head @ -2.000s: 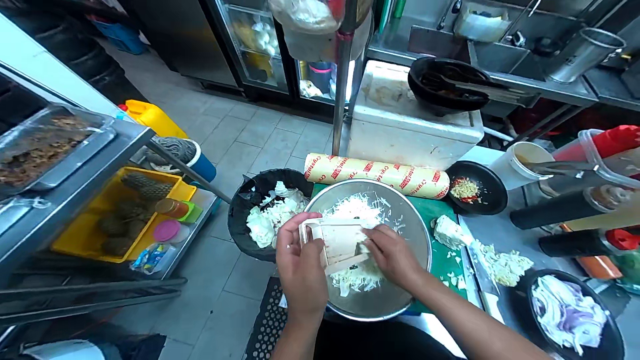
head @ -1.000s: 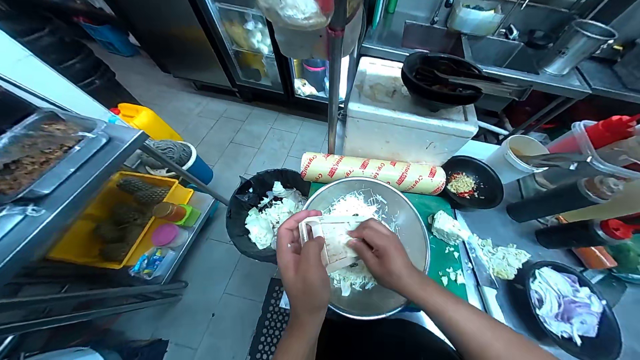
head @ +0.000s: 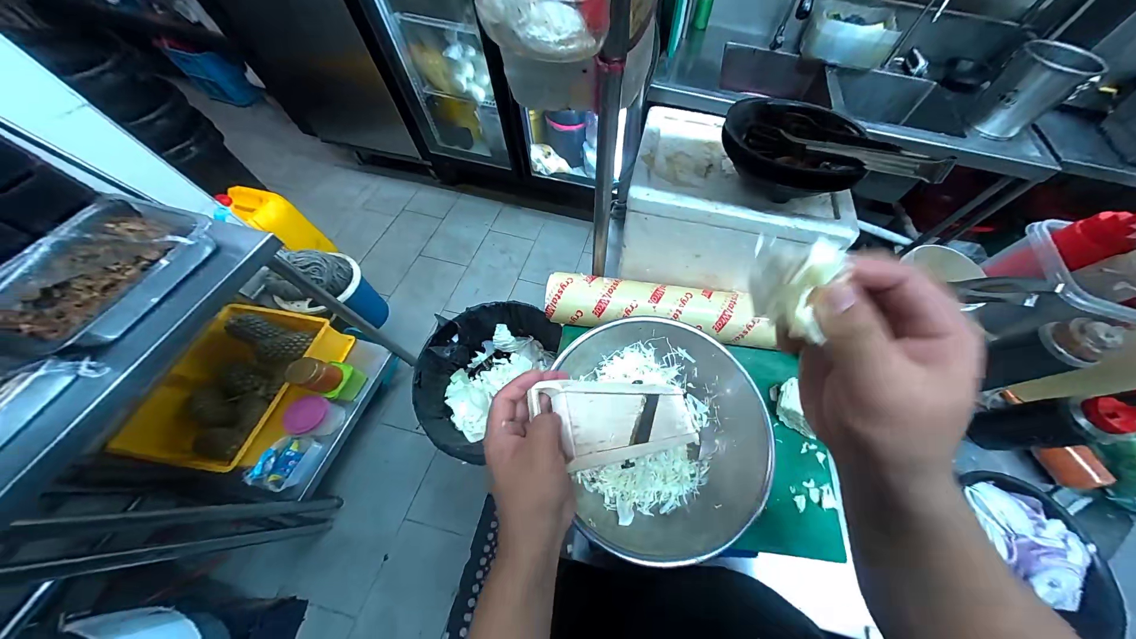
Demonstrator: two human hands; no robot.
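Note:
My left hand (head: 532, 453) grips the end of a white plastic mandoline slicer (head: 608, 422), which lies tilted over a steel mixing bowl (head: 745, 479). Shredded cabbage (head: 652, 484) fills part of the bowl beneath the blade. Raised to the right of the bowl, my right hand (head: 896, 355) holds a pale piece of cabbage (head: 812, 288), blurred at its edge. The bowl rests on a green cutting board (head: 803, 528). More of the cabbage (head: 790, 408) lies on the board, partly hidden behind my right hand, with small scraps near it.
Left of the bowl stands a black-lined bin (head: 435, 399) with cabbage leaves. A printed film roll (head: 661, 306) lies behind the bowl. Sauce bottles (head: 1029, 422) and a black bowl of cloth-like or sliced purple-white pieces (head: 1100, 595) are at right. A metal pole (head: 608, 177) rises beyond the roll.
My right hand has lifted off the slicer and moved up and right with the cabbage piece. My left hand still holds the slicer over the bowl.

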